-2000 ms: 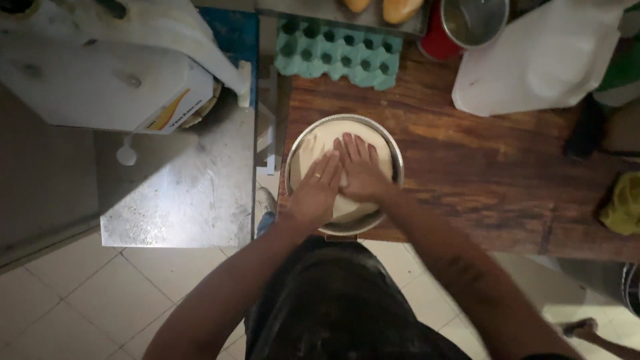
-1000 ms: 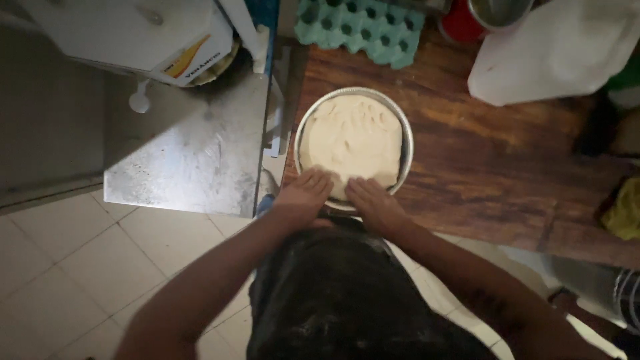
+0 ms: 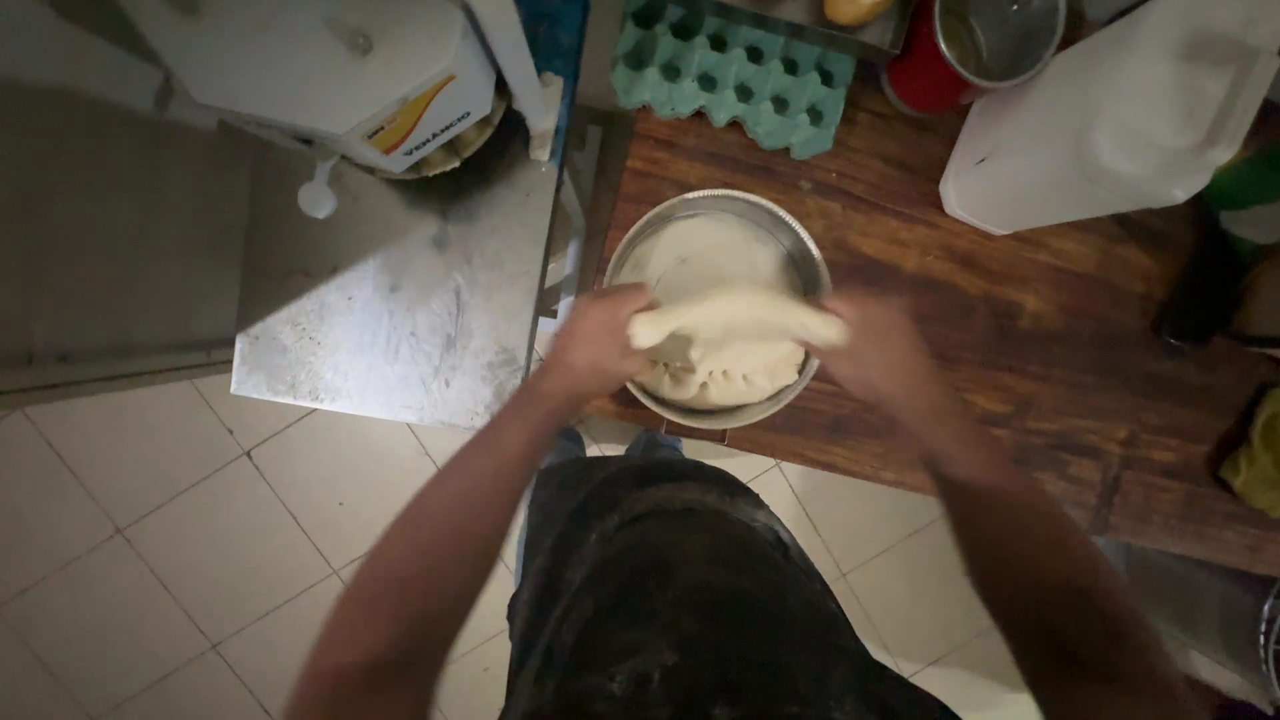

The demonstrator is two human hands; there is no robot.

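Observation:
A round metal pan stands near the front edge of the wooden table. In it lies pale dough, its far part lifted and folded back toward me, so the pan's floor shows behind it. My left hand grips the left end of the lifted dough at the pan's left rim. At the right rim my right hand, blurred, holds the other end. Finger dents mark the dough's near part.
A green egg carton lies behind the pan. Farther right are a metal container, a red container and a white plastic jug. Left, across a gap, a metal table carries a white machine.
The dough lay flat across the pan, with both hands at its near edge a second ago. My hands have moved apart to the pan's sides, and the far part of the dough is lifted.

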